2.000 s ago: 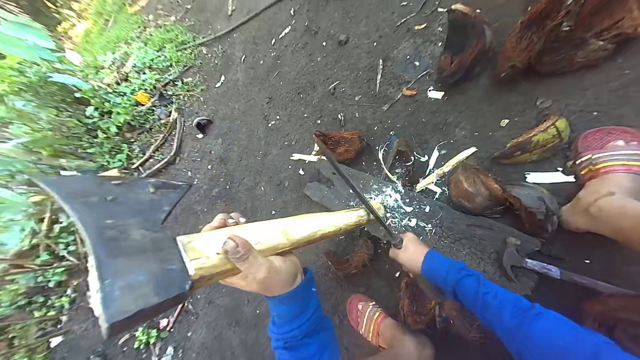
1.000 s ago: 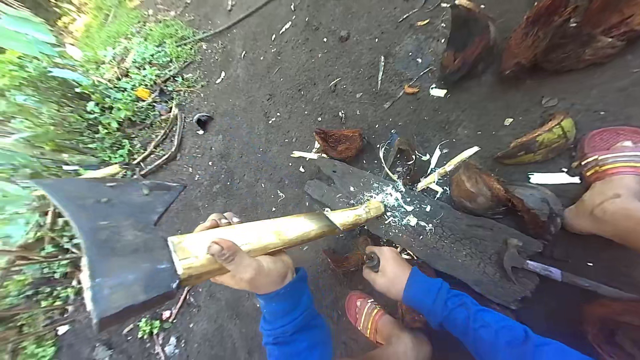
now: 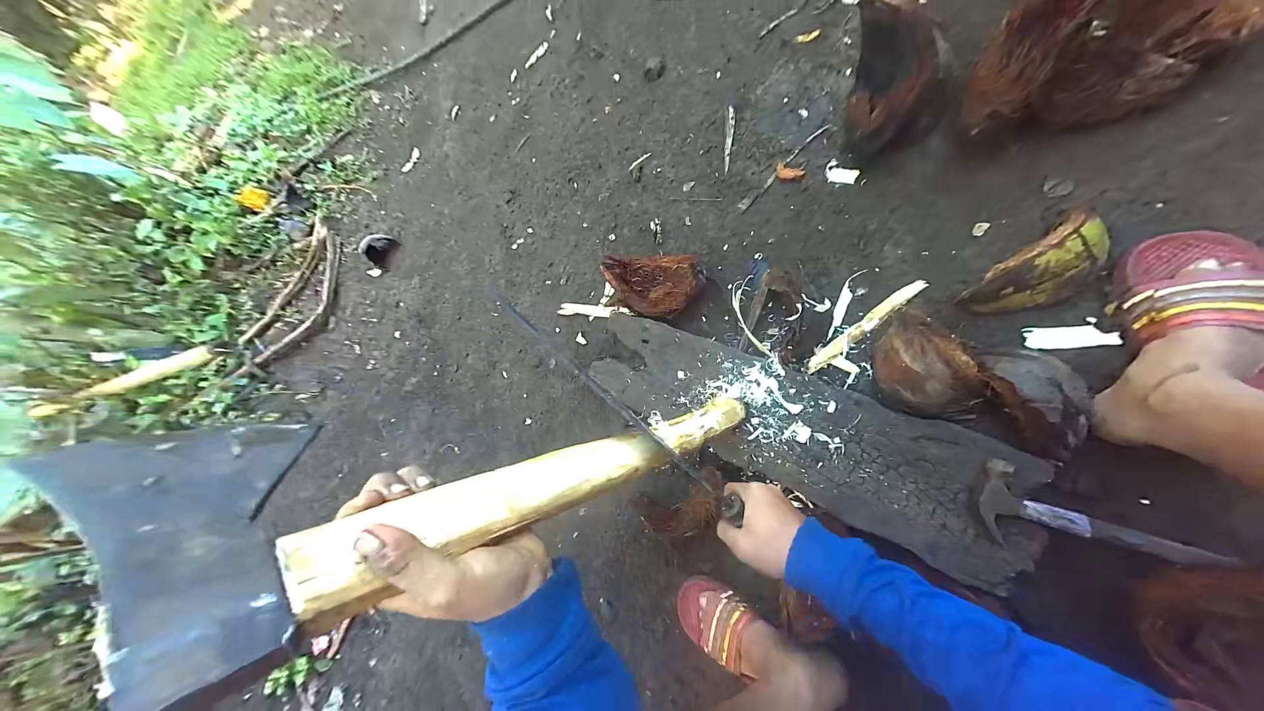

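My left hand [image 3: 444, 563] is closed around a pale, peeled wooden handle [image 3: 523, 491], thumb on top. A wide dark blade [image 3: 178, 553] is at the handle's left end. The narrow end rests over a weathered dark board [image 3: 849, 444]. My right hand [image 3: 760, 528] grips the dark grip of a long thin knife [image 3: 602, 390], whose blade lies across the handle near its narrow end. White wood shavings [image 3: 770, 395] are heaped on the board by that end.
A claw hammer [image 3: 1076, 518] lies at the board's right end. Coconut husks [image 3: 652, 284] lie around the board, with a green-yellow husk piece [image 3: 1047, 262] at right. My sandalled feet [image 3: 1195, 286] flank the board. Green plants [image 3: 197, 207] edge the bare soil at left.
The knife crossed the handle at first, then was drawn low beside my right hand with its blade barely visible; now it crosses the handle again. My left hand keeps its hold.
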